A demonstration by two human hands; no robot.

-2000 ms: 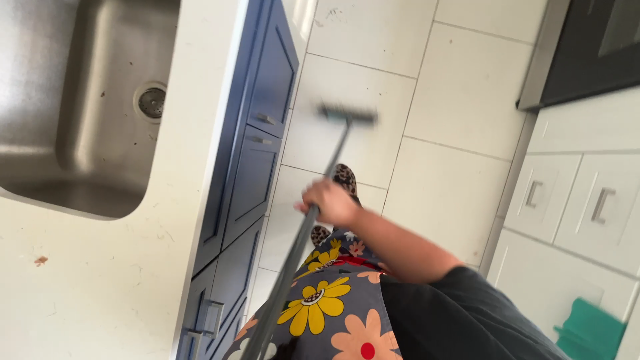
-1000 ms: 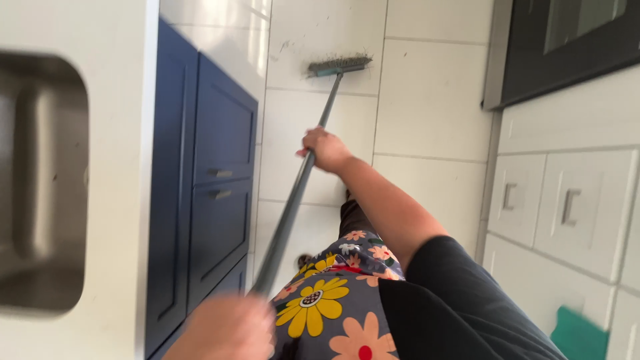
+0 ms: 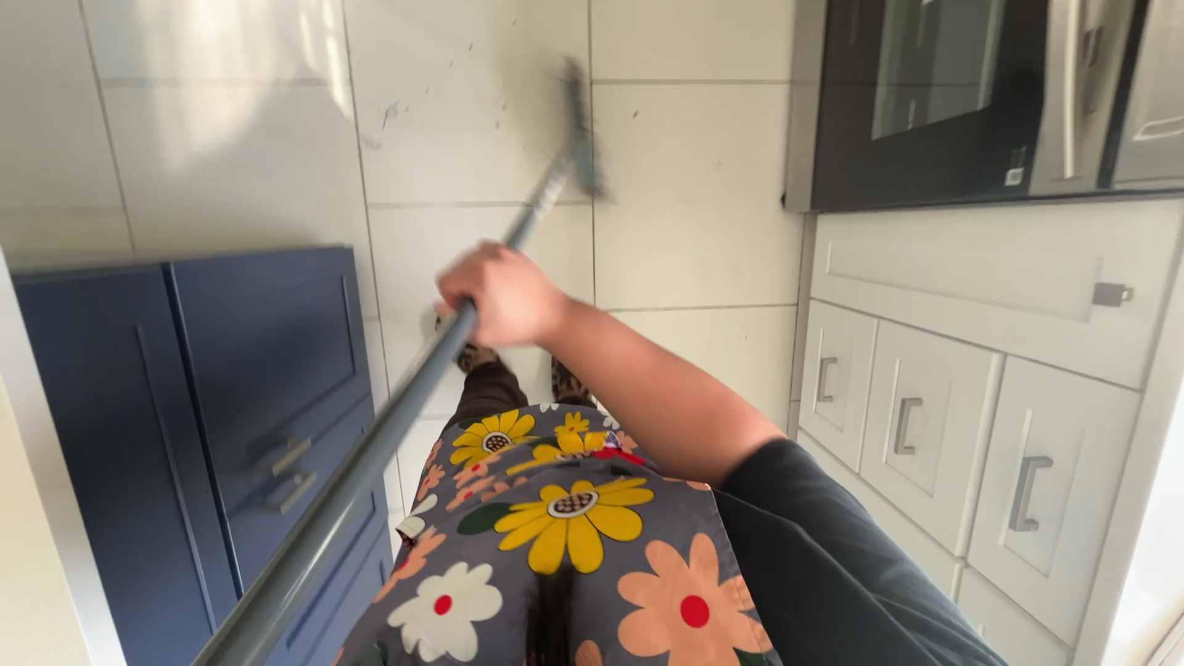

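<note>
My right hand [image 3: 504,291] is closed around the grey handle of a broom [image 3: 342,476], partway along its length. The handle runs from the bottom left up to the broom head [image 3: 581,134], which is blurred and lies on the white tiled floor [image 3: 694,231]. Small dark bits of debris [image 3: 390,113] are scattered on the tiles left of the head. My left hand is out of view, and so is the handle's near end. A floral apron [image 3: 573,518] covers my front, with my patterned footwear [image 3: 476,356] below the right hand.
Dark blue cabinets [image 3: 268,324] stand on the left beside a pale counter edge [image 3: 55,444]. On the right are white drawers and cabinets [image 3: 934,416] with metal handles, and an oven with a dark glass door [image 3: 934,102]. Sunlight falls on the floor at the upper left.
The broom head has swung from crosswise to nearly lengthwise, and now lies near a grout line. My left hand, seen at the lower left one second ago, has left view. The view has shifted considerably.
</note>
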